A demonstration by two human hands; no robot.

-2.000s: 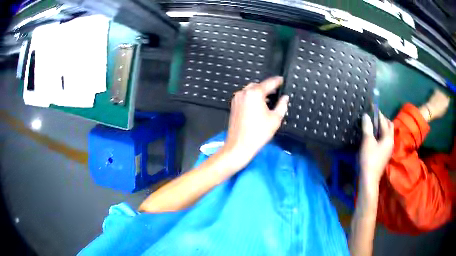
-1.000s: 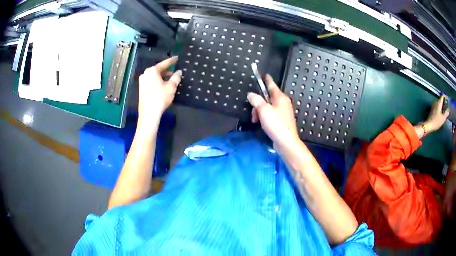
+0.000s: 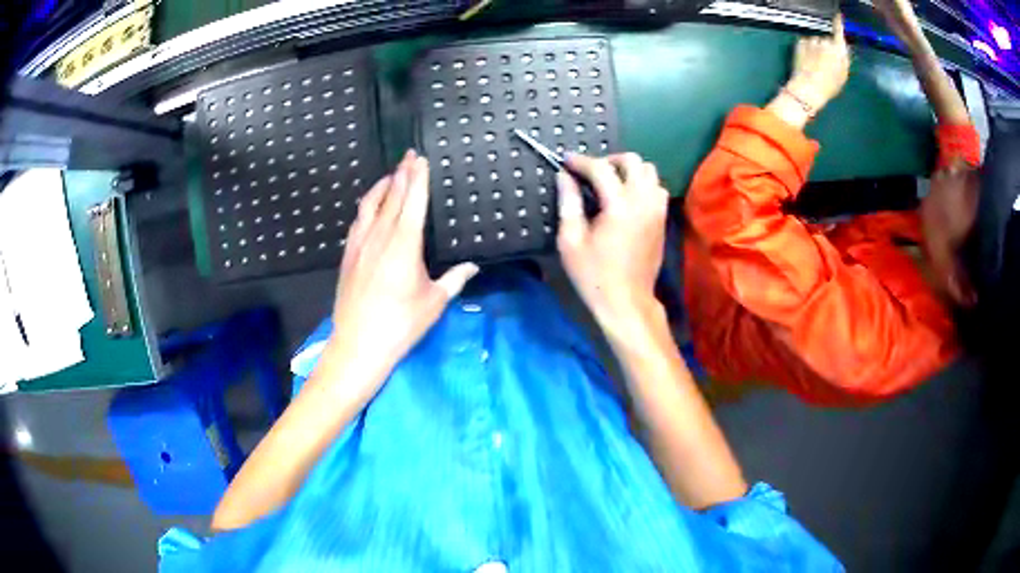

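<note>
Two black component trays lie side by side, the left tray point(image 3: 285, 168) and the right tray point(image 3: 515, 151), with rows of small pale components in their pockets. My right hand point(image 3: 615, 229) holds thin tweezers point(image 3: 541, 149) at the right tray's right edge; their silvery tip points over the upper middle of that tray. I cannot tell whether the tip touches a component. My left hand point(image 3: 392, 263) lies at the right tray's left edge, fingers extended and close together, thumb apart, with nothing seen in it.
A person in orange point(image 3: 805, 269) sits at my right, one hand on the green bench point(image 3: 693, 101). Conveyor rails point(image 3: 246, 50) run behind the trays. At left are a clipboard with paper point(image 3: 39, 269) and a blue stool point(image 3: 168, 448). A brass-coloured block point(image 3: 106, 47) is at the upper left.
The view has turned right. My right hand has moved with the tweezers from the left tray to the right tray. My left hand has moved from the left tray's left side to the right tray's left edge.
</note>
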